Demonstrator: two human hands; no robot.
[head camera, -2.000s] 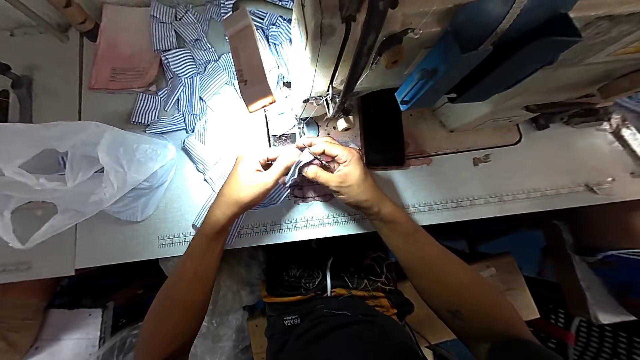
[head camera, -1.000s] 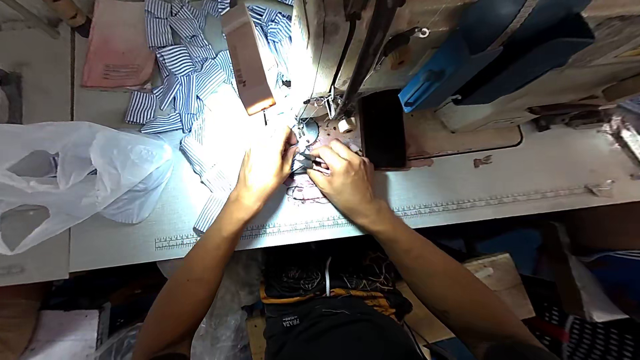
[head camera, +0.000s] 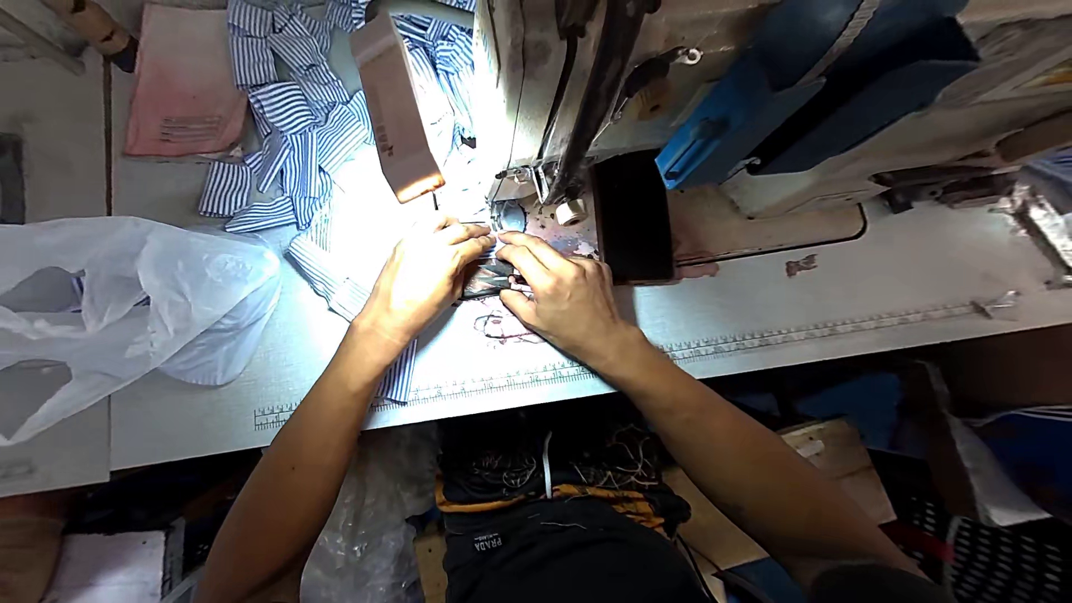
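My left hand (head camera: 427, 268) lies on the sewing machine bed just left of the presser foot (head camera: 506, 219), its fingertips at a small piece of striped fabric mostly hidden beneath them. Close to it on the right, my right hand (head camera: 565, 293) has its fingertips at the same piece, with a small dark tool, perhaps thread snips (head camera: 494, 280), under its palm side. Whether either hand grips the cloth is hard to see. A chain of blue-and-white striped fabric pieces (head camera: 285, 109) is heaped behind and left of my left hand, and a striped strip (head camera: 400, 373) shows beside my left wrist.
The sewing machine head (head camera: 536, 84) rises behind my hands. A dark phone-like slab (head camera: 634, 218) lies to their right, near a blue holder (head camera: 712, 126). A white plastic bag (head camera: 184, 293) and a pinkish cloth (head camera: 188, 84) are at left. A measuring tape (head camera: 754, 342) runs along the table's front edge.
The small striped piece, lifted between both hands two seconds ago, is now down by the presser foot. Both hands have lowered toward the machine bed, palms turned downward.
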